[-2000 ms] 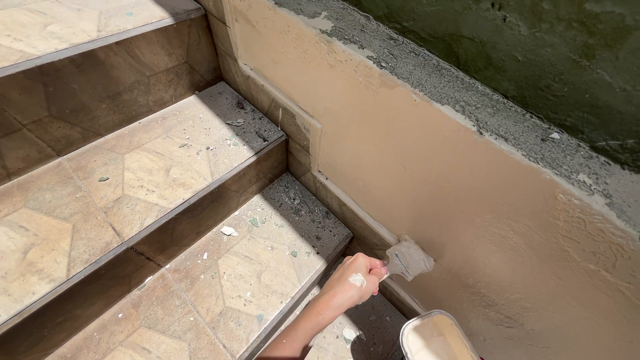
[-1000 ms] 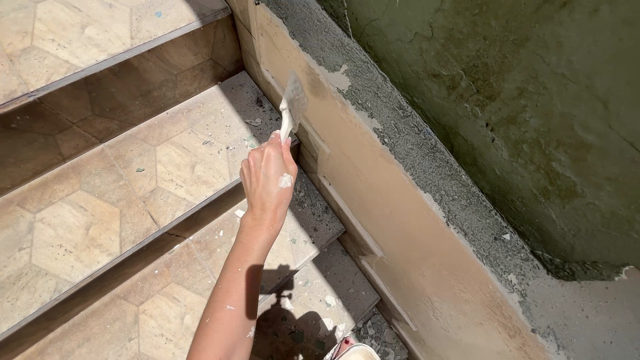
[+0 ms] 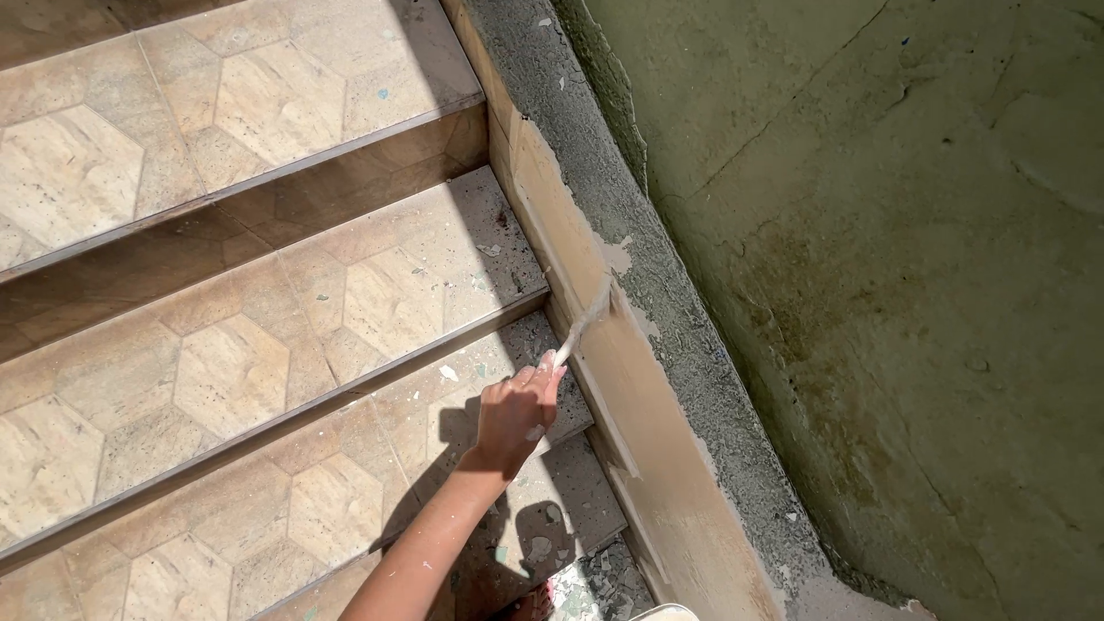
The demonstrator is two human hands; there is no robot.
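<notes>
My left hand grips the pale handle of a putty knife, right of the middle of the view. The knife's blade lies against the beige coating on the low side wall of the stairs, near its rough upper edge. Pale smears mark the back of the hand. At the bottom edge, the rim of a pale container shows; its contents are out of view. My right hand is not in view.
Tiled steps fill the left side, with paint or plaster flakes scattered on them. A rough grey ledge tops the side wall. Beyond it stands a green, cracked wall. Part of a foot shows at the bottom.
My left hand has moved the putty knife along the side wall, first up the stairs, then lower again relative to the steps. The view has shifted.
</notes>
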